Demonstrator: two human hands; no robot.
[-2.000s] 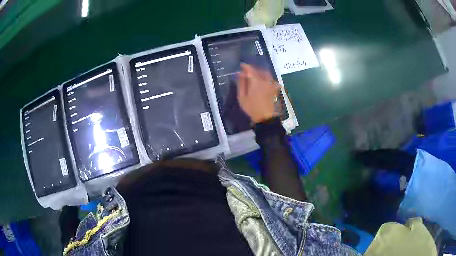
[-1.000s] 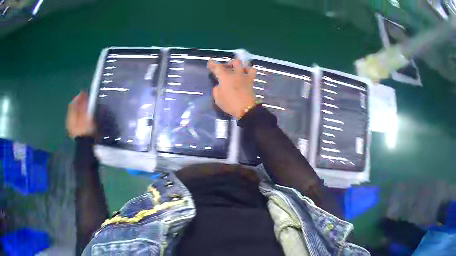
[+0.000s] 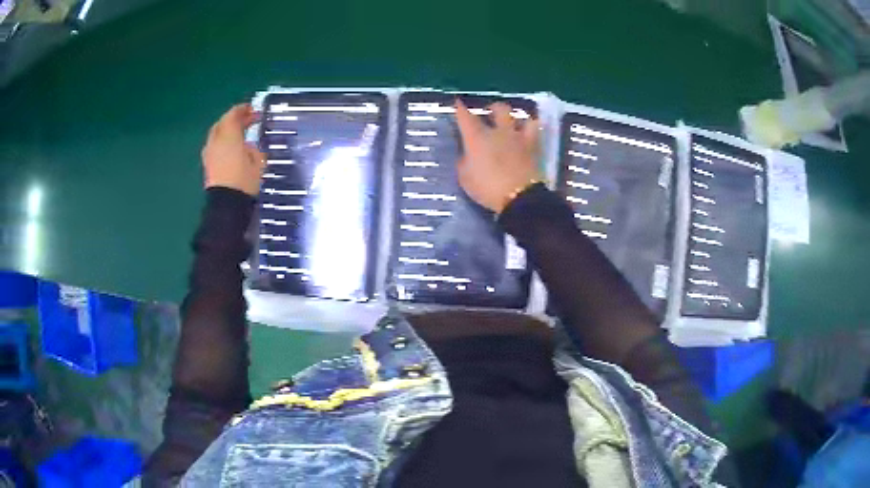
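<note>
Four tablets lie side by side in whitish sleeves, their dark screens showing rows of short white text. My left hand [image 3: 232,152] is at the upper left edge of the leftmost tablet [image 3: 286,224], fingers at its rim; whether it grips is not clear. My right hand [image 3: 498,152] is over the upper part of the second tablet [image 3: 429,229], index finger extended near its top text line, holding nothing. The third tablet [image 3: 620,200] is partly covered by my right sleeve. The rightmost tablet [image 3: 722,229] is uncovered. A bright glare lies on the leftmost screen.
A white note sheet [image 3: 788,198] lies right of the row. A pale pole with yellowish wrapping [image 3: 777,122] stands at the upper right, with another dark device [image 3: 809,71] behind it. Blue bins [image 3: 91,329] are below the green bench [image 3: 143,205] at left, another [image 3: 735,367] at right.
The view has shifted so the row sits farther right. My left hand has come up to the leftmost tablet's upper edge. My right hand stays over the second tablet, whose screen and the leftmost show more text lines.
</note>
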